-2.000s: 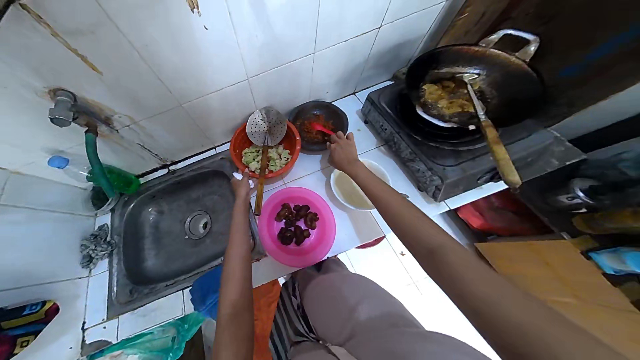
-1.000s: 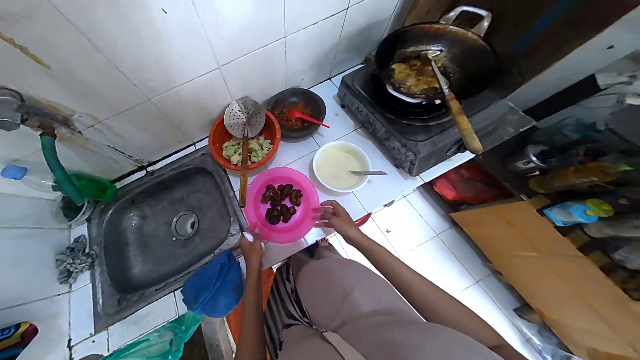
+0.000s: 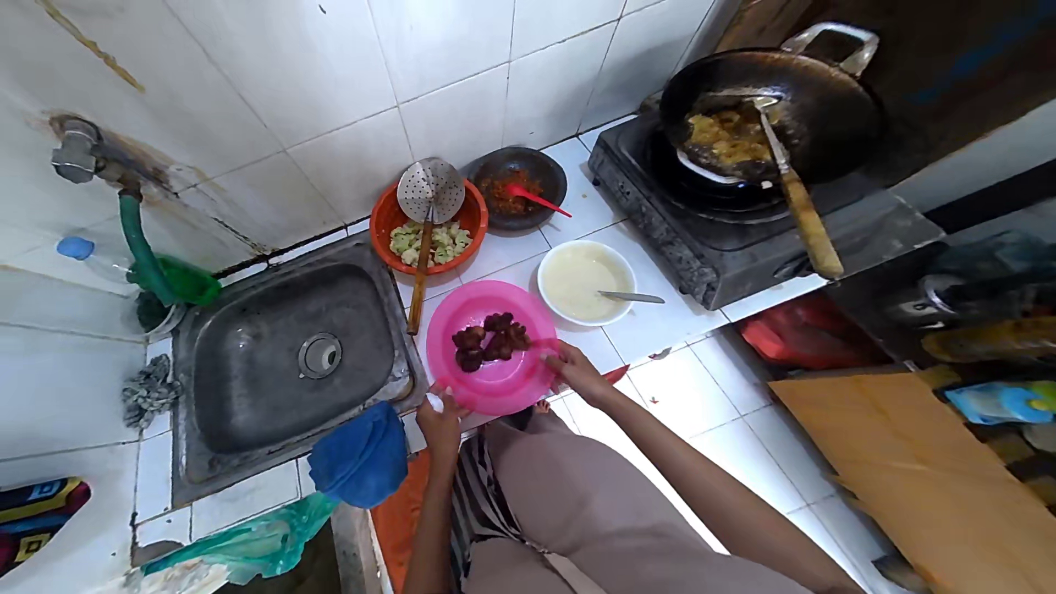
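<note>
A pink plastic bowl (image 3: 520,396) holding several dark brown pieces of food (image 3: 495,340) is at the counter's front edge. My left hand (image 3: 440,417) grips its lower left rim, with something small and white at the fingers. On its right rim my right hand (image 3: 575,370) has hold. Behind it, a skimmer (image 3: 431,191) with a wooden handle lies across an orange bowl (image 3: 381,228) of chopped pale green vegetable. Beside that, a stone mortar (image 3: 557,177) contains red paste and a red spoon (image 3: 536,198). A white bowl (image 3: 586,280) of pale batter holds a metal spoon (image 3: 631,296).
To the left is a metal sink (image 3: 289,355) with a blue cloth (image 3: 360,454) over its front corner. A wok (image 3: 833,99) with food, oil and a wooden-handled spatula (image 3: 796,194) sits on the gas stove (image 3: 660,206) at right. Cardboard (image 3: 932,478) lies lower right.
My right hand has left the red spoon in the mortar and come to the pink bowl's right rim. My left hand has moved from near the skimmer's handle to the bowl's lower left rim.
</note>
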